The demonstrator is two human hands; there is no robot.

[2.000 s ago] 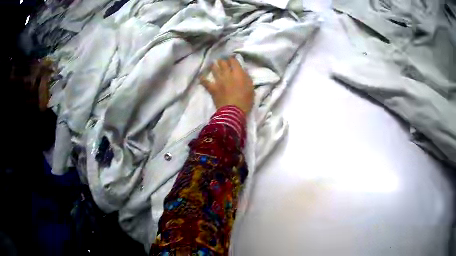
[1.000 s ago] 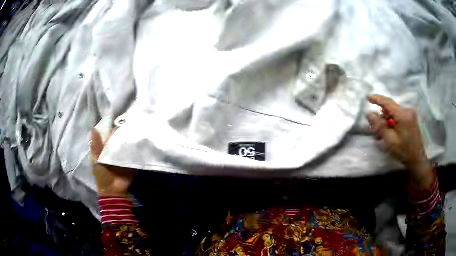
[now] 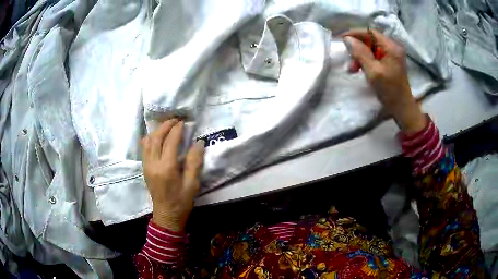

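Observation:
A pale grey-white jacket (image 3: pixel 109 82) lies spread over the table, its hem band near the front edge. A black brand patch with white lettering (image 3: pixel 223 135) shows beside my left hand. A cuff with metal buttons (image 3: pixel 263 57) is folded up in the middle. My left hand (image 3: pixel 172 163) grips the cloth near the hem, fingertips partly in a fold. My right hand (image 3: pixel 377 62) is over the right part of the jacket, holding orange-red thread snips (image 3: pixel 375 48), mostly hidden by the fingers.
More pale garments with small buttons (image 3: pixel 33 163) are heaped at the left. Others (image 3: pixel 472 38) lie at the far right. The white table's dark front edge (image 3: pixel 327 177) runs before my patterned clothing. Pale cloth (image 3: pixel 486 182) also shows at the lower right.
A second ago the hem was held stretched between both hands; now the jacket lies on the table. My left hand has moved right, and my right hand up and left.

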